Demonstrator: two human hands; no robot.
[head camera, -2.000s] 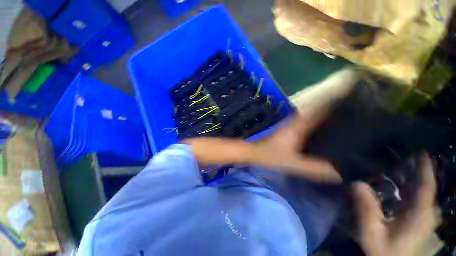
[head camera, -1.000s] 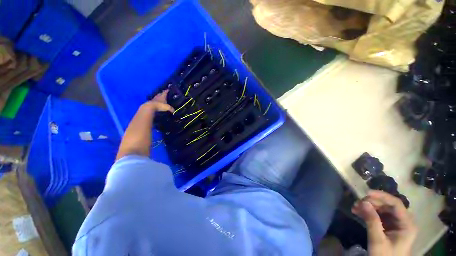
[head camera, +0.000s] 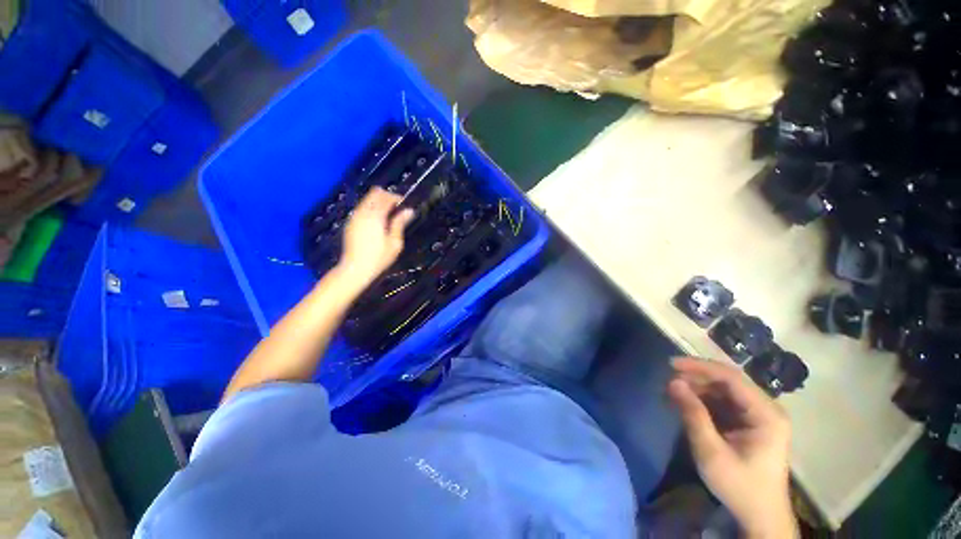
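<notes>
A blue crate (head camera: 234, 237) holds rows of black strip housings (head camera: 469, 263) with thin yellow wires. My left hand (head camera: 374, 234) is inside the crate, its fingers closed on the end of one strip housing (head camera: 430, 187), which is tilted and slightly blurred. Three black socket inserts (head camera: 742, 336) stand in a diagonal row on the pale work board (head camera: 632, 211), near its front edge. My right hand (head camera: 738, 437) is just below this row, fingers loosely curled and apart, with nothing visible in it.
A large heap of black inserts (head camera: 885, 158) lies at the right. A crumpled tan sack (head camera: 727, 63) stands at the back of the board. More blue crates (head camera: 158, 305) and a brown carton or sack (head camera: 53, 463) are at the left.
My left hand went from the bench into the crate, then moved across the housings and took hold of one. My right hand drew back from the inserts; the row of three now shows fully.
</notes>
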